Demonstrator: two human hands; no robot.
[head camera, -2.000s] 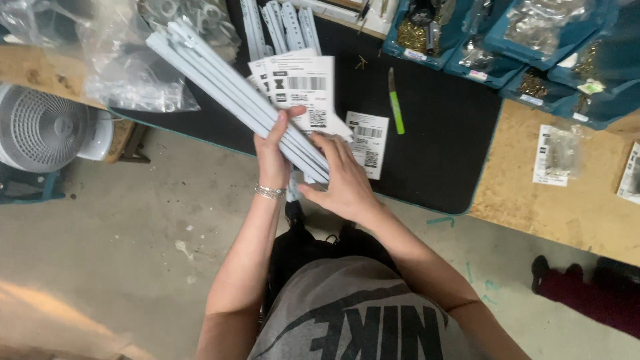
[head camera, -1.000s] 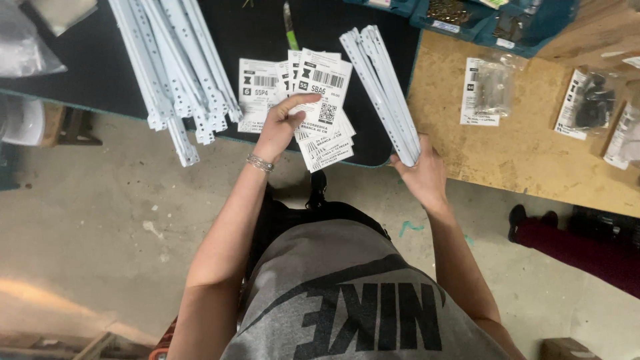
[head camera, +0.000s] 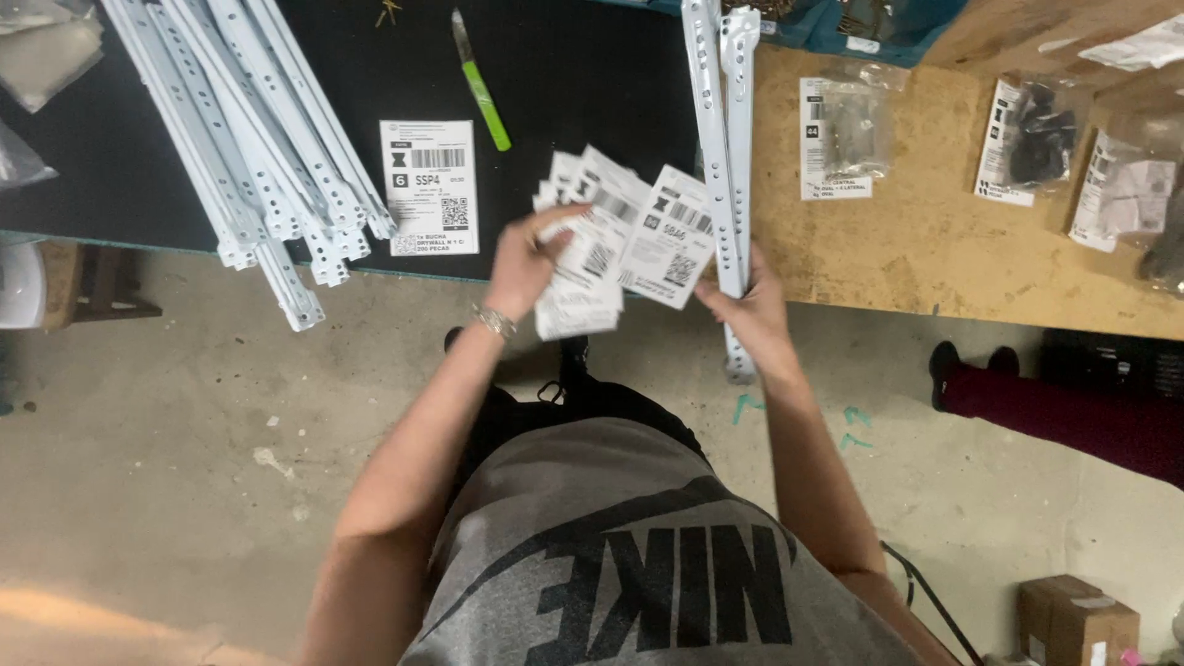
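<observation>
My left hand (head camera: 532, 259) holds a fanned stack of printed paper labels (head camera: 583, 301) over the table's front edge. Between finger and thumb of my right hand (head camera: 754, 305) is one label (head camera: 668, 238), and the same hand grips a few pale metal drawer slides (head camera: 720, 139) that stand nearly upright in view. More perforated metal drawer slides (head camera: 245, 139) lie in a pile on the black mat, their ends jutting past its edge. A single label (head camera: 428, 188) lies flat beside that pile. Behind it is a knife with a green handle (head camera: 486, 104).
The black mat (head camera: 592, 83) covers the left part of the wooden table (head camera: 906, 250). Labelled plastic bags (head camera: 856, 129) lie on the right, with blue bins (head camera: 865, 32) behind. A person's leg (head camera: 1064, 407) shows at the right. A cardboard box (head camera: 1078, 620) stands on the floor.
The slide bundle, held in both hands two seconds ago, is now split between the pile and my right hand. Since one second ago, my right hand has taken a label from the fanned stack.
</observation>
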